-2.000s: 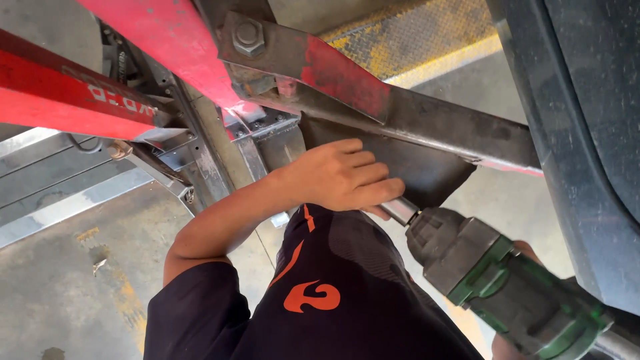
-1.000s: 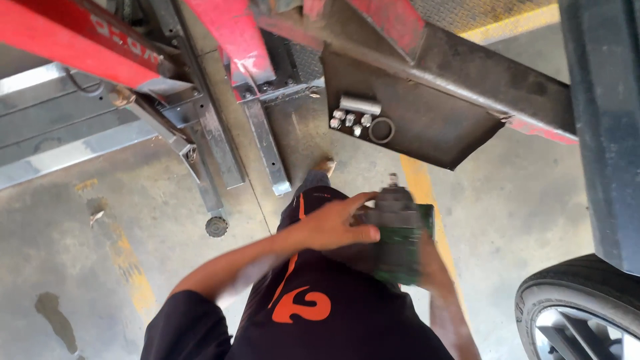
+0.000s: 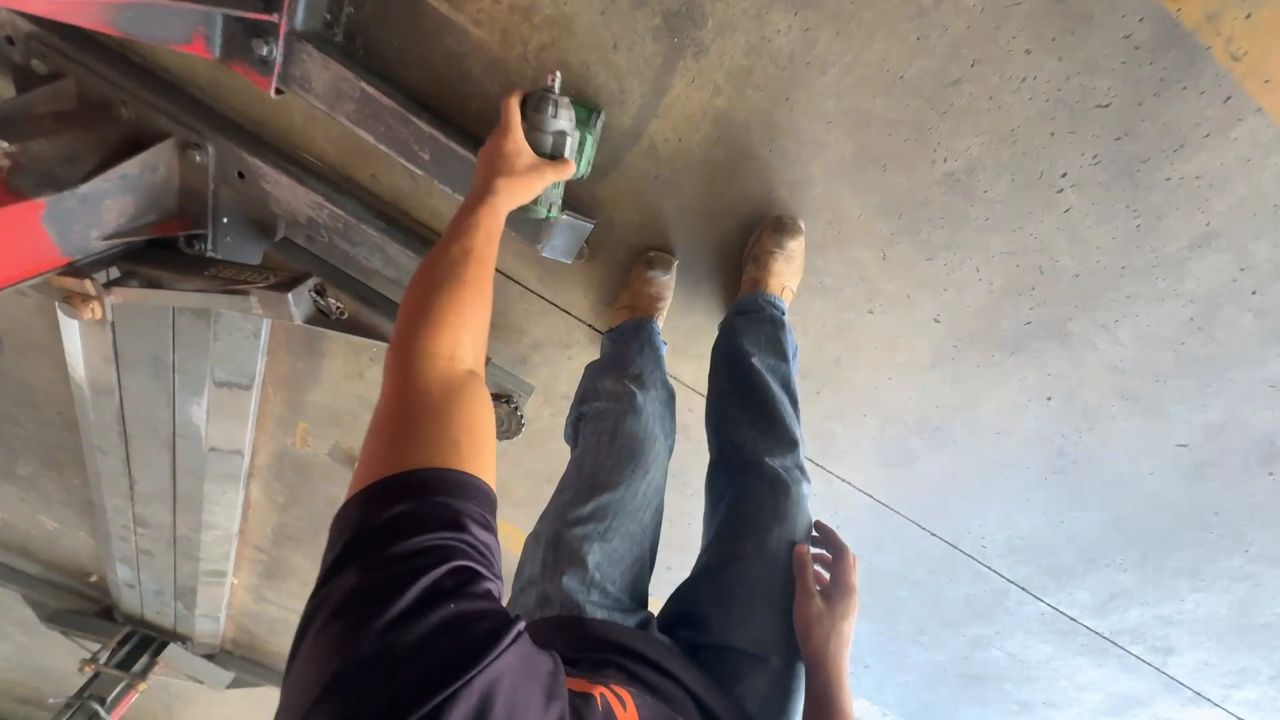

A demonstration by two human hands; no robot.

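My left hand [image 3: 520,165] is closed around the grey and green body of a cordless impact wrench [image 3: 550,125], at the upper middle of the head view. The thumb and fingers span the grey housing. The tool's square drive points to the top of the view with no socket on it, and the lower end of the tool is partly behind the hand. My right hand [image 3: 827,590] hangs beside my right thigh with its fingers loosely curled and apart, holding nothing. The concrete floor [image 3: 950,300] lies beneath.
Long steel beams [image 3: 300,200] with red-painted parts run across the upper left, close to the tool. Grey metal ramps [image 3: 165,460] stand at the left. A small toothed wheel [image 3: 508,416] is beside my left arm. My shoes [image 3: 773,255] are on the floor.
My left hand has gone from beside the impact wrench to a grip on it. My right hand has let go of the tool and hangs down. The view has turned; tray and tyre are out of sight.
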